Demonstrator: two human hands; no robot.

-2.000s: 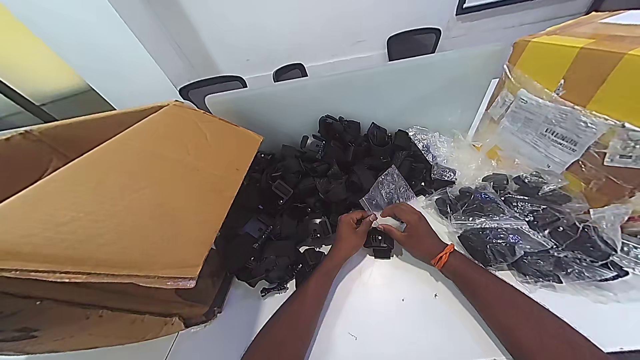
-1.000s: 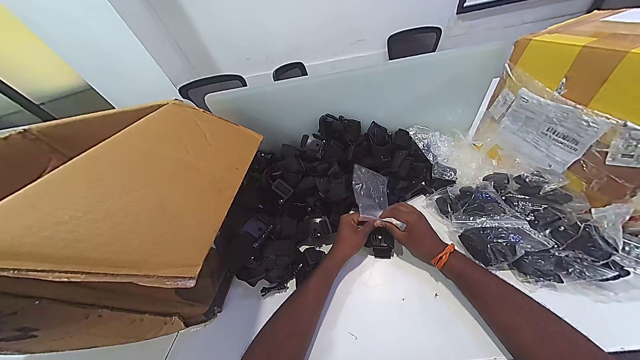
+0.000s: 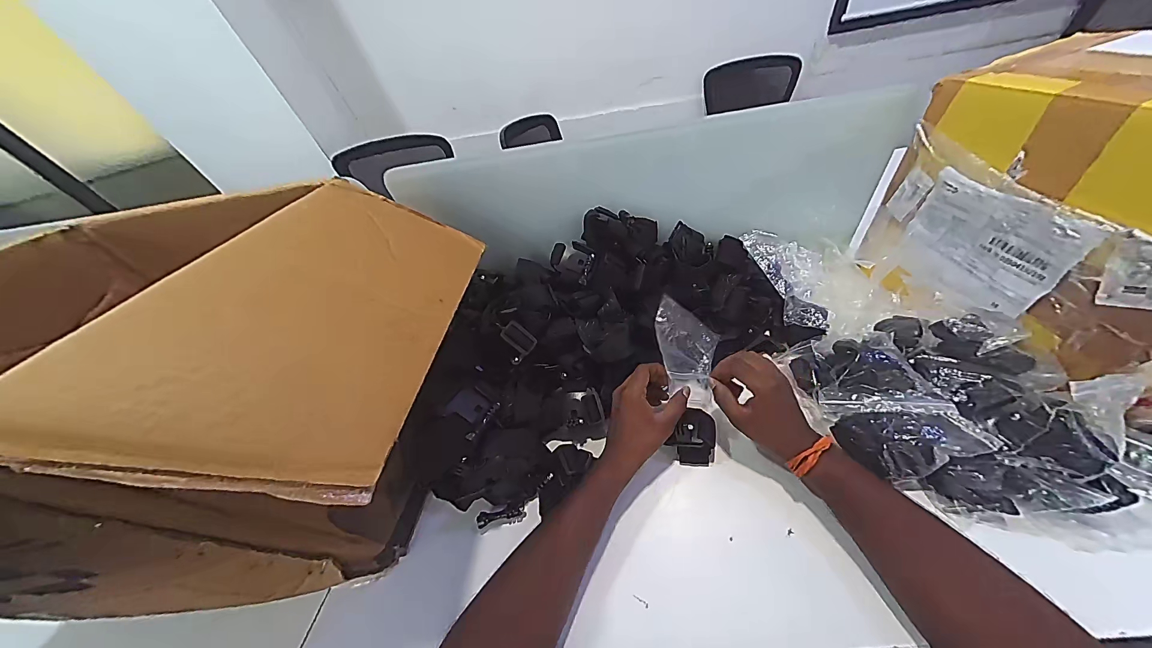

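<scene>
A small clear plastic bag (image 3: pixel 686 342) stands upright between my hands, its lower edge pinched on both sides. My left hand (image 3: pixel 646 409) holds the left side with thumb and fingers. My right hand (image 3: pixel 751 396), with an orange band at the wrist, grips the right side. Just below the bag, a black plastic mount (image 3: pixel 695 436) rests on the white table. Behind and left of my hands is a large heap of black strap-and-buckle parts (image 3: pixel 549 333). Whether the bag holds anything is too small to tell.
An open cardboard box (image 3: pixel 234 342) fills the left side. Bagged black parts (image 3: pixel 972 414) lie at the right, before a taped cardboard box (image 3: pixel 1044 117). A frosted panel (image 3: pixel 648 171) and chairs (image 3: pixel 751 83) are behind. Small specks dot the white table (image 3: pixel 720 576).
The clear bag, tilted to the left two seconds ago, now stands more upright between my hands. Both hands have stayed in nearly the same place, with the fingers shifting on its edge.
</scene>
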